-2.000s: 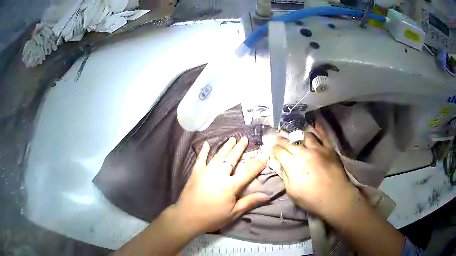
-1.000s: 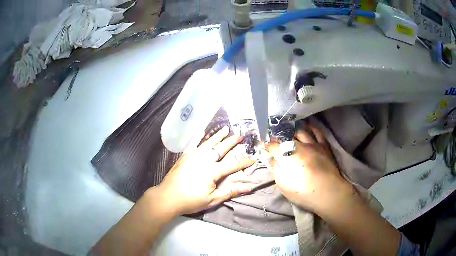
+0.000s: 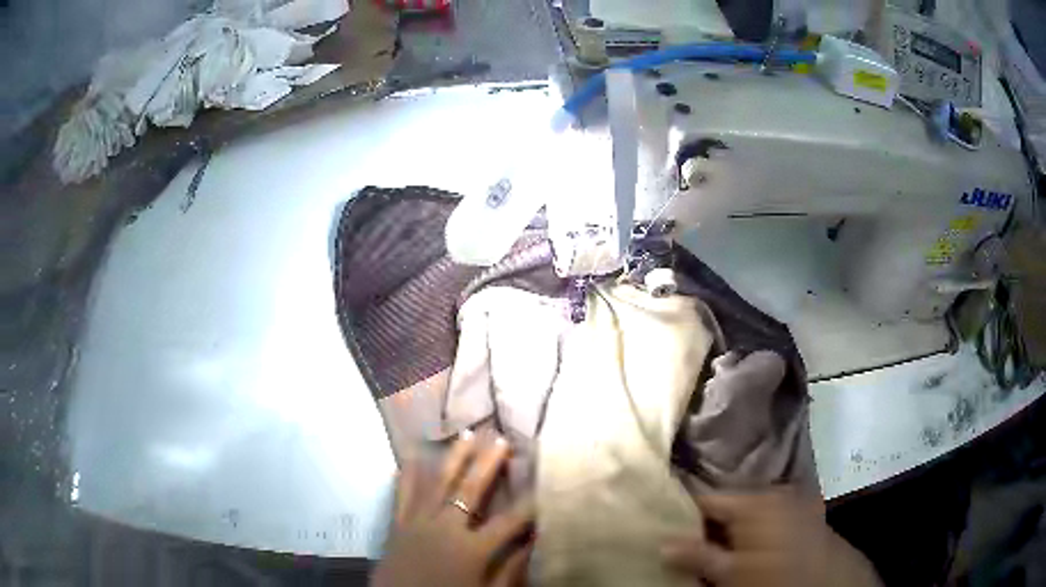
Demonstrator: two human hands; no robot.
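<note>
The garment lies under the white machine head. Its dark brown ribbed panel [image 3: 401, 287] is at the left and behind, with taupe cloth [image 3: 746, 413] at the right and a pale beige piece [image 3: 619, 436] running from the presser foot [image 3: 578, 300] towards me. My left hand [image 3: 459, 516], blurred and wearing a ring, lies on the taupe cloth near the front edge, fingers apart. My right hand [image 3: 780, 539], also blurred and cut off by the bottom edge, is at the beige piece's lower right; whether it pinches the cloth is unclear.
The white JUKI machine arm [image 3: 826, 161] spans the right. A white oval lamp [image 3: 493, 218] hangs left of the needle. A blue hose [image 3: 688, 55] crosses above the head. White cut pieces [image 3: 207, 69] lie at far left. A control panel [image 3: 935, 63] stands at the upper right.
Both hands have moved from beside the needle down towards the front edge. The cloth is rearranged: the beige piece now lies spread in front of the foot, and the ribbed panel has shifted right.
</note>
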